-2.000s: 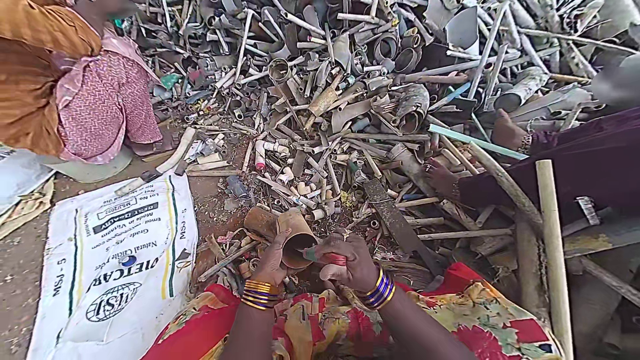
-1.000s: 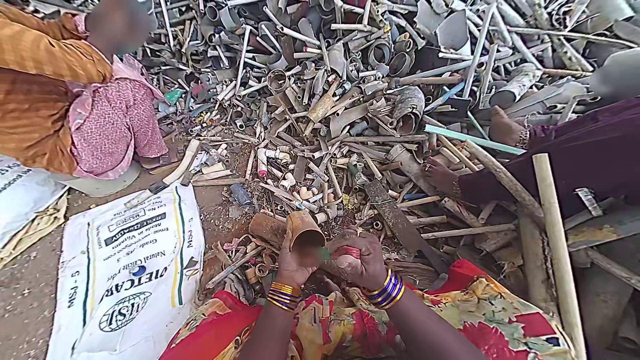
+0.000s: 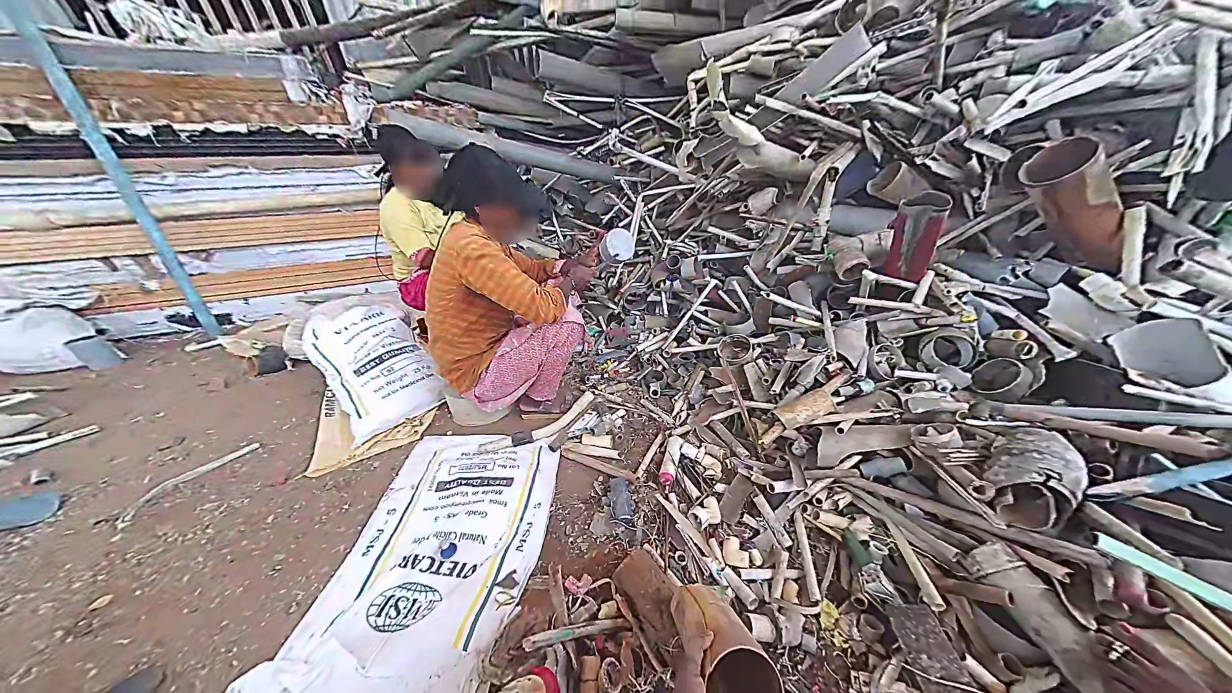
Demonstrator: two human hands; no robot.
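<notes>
At the bottom edge, my left hand (image 3: 691, 647) is partly in view, its fingers closed on a short, wide brown pipe piece (image 3: 724, 637) whose open end faces down toward me. Another brown pipe piece (image 3: 643, 589) lies beside it on the left, among small pipe scraps (image 3: 616, 630). My right hand is out of view. Left of these lies a flat white woven sack (image 3: 452, 549) with print on it. A red and cream thing (image 3: 541, 680) shows at the bottom edge; what it is cannot be told.
A large heap of pipe scraps (image 3: 789, 318) spreads ahead and right. Two people (image 3: 491, 298) sit at its left edge; one holds a whitish round piece (image 3: 617, 245). A filled white sack (image 3: 375, 371) stands behind them. A dark hand or foot of another person (image 3: 1145, 659) shows bottom right.
The view has swung up and left by a lot. My right hand, seen earlier holding a small reddish piece, has left the view. The person in orange now has both hands raised around a whitish piece.
</notes>
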